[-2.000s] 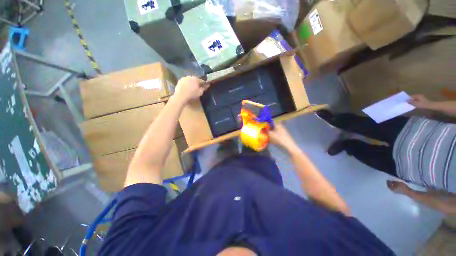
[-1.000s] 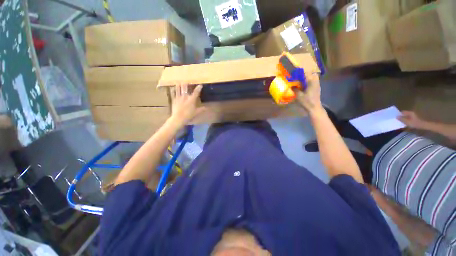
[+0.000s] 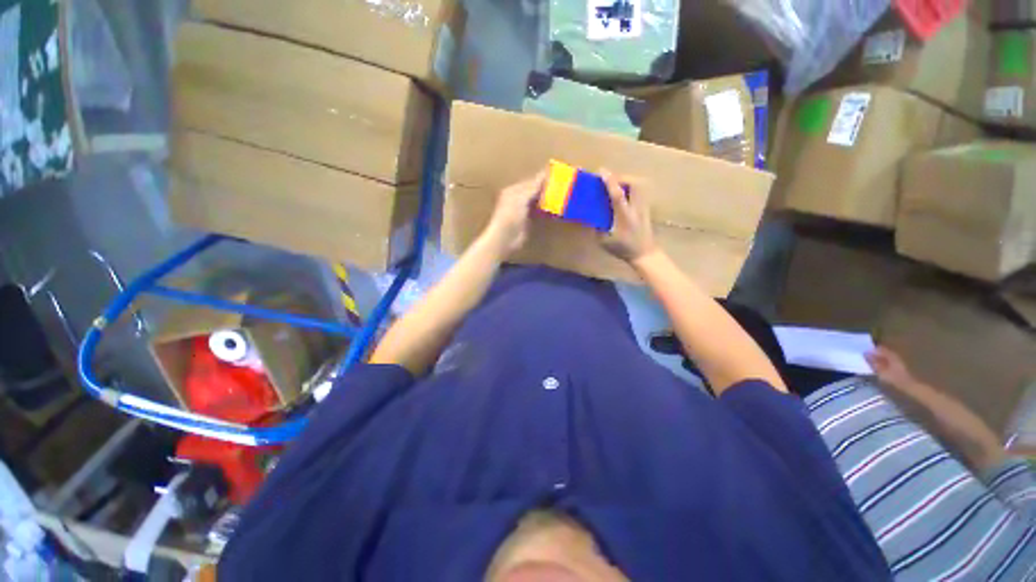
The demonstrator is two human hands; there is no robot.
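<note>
A brown cardboard carton [image 3: 693, 216] stands in front of my body with its long top flaps folded down, so the dark goods inside are hidden. My right hand [image 3: 628, 222] holds the orange and blue tape gun [image 3: 582, 196] over the carton's top, near the seam. My left hand [image 3: 520, 214] is at the tape gun's left end, over the carton; its fingertips are partly hidden, and I cannot tell whether it grips the tape gun or the tape.
Brown cartons [image 3: 295, 102] are stacked left beside the blue trolley handle [image 3: 205, 423]. An open box with red items [image 3: 216, 381] lies beyond the handle. Pale green cases [image 3: 613, 40] and more cartons [image 3: 858, 154] stand behind. At right, a person in a striped shirt [image 3: 897, 466] holds white paper [image 3: 824, 349].
The carton's flaps have come down over the dark goods. The tape gun has moved left to the carton's middle, and my left hand has come beside it. The view has shifted.
</note>
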